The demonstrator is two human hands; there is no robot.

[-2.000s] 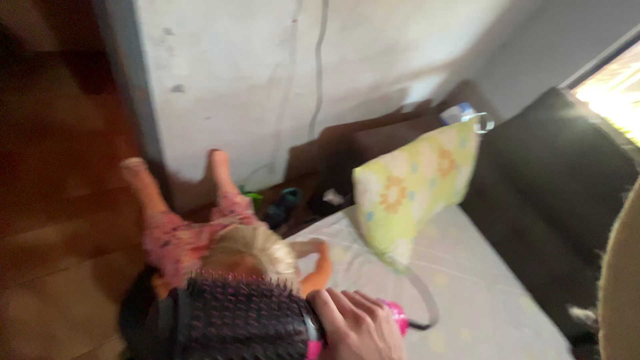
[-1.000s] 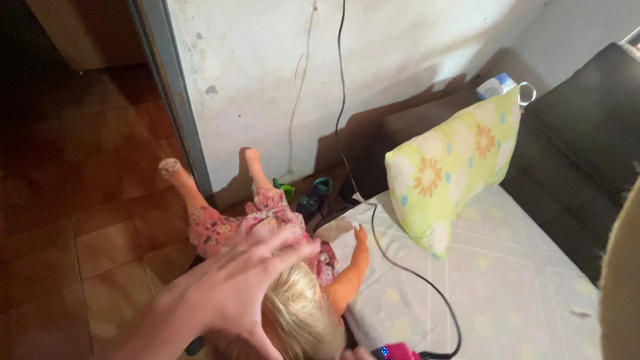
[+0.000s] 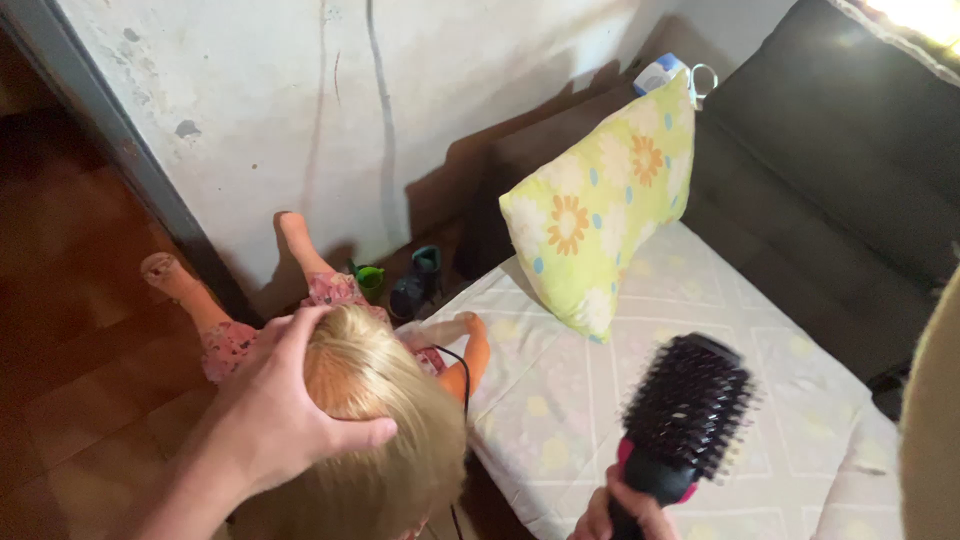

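Observation:
A blond doll, or possibly a small person, in pink patterned clothes is seen from above; which of the two I cannot tell. My left hand (image 3: 277,416) rests on the blond head (image 3: 375,420), fingers and thumb spread around its crown. One orange-toned arm (image 3: 474,356) of the figure lies along the edge of the covered seat. At the lower right, my right hand (image 3: 626,510) grips a black and pink hot-air hairbrush (image 3: 686,409) by its handle, bristle head upward, apart from the hair. A black cord (image 3: 466,379) runs beside the head.
A yellow-green floral pillow (image 3: 600,202) stands on the pale sheet (image 3: 727,300) of the seat. Behind it is a dark backrest (image 3: 832,150). A green cup (image 3: 370,279) and dark shoes (image 3: 416,281) lie by the white wall (image 3: 247,97). A door frame (image 3: 127,150) rises at left.
The hairbrush, low in front of the figure's head two seconds ago, is now at the right, raised in my right hand. My left hand has settled on the crown of the head.

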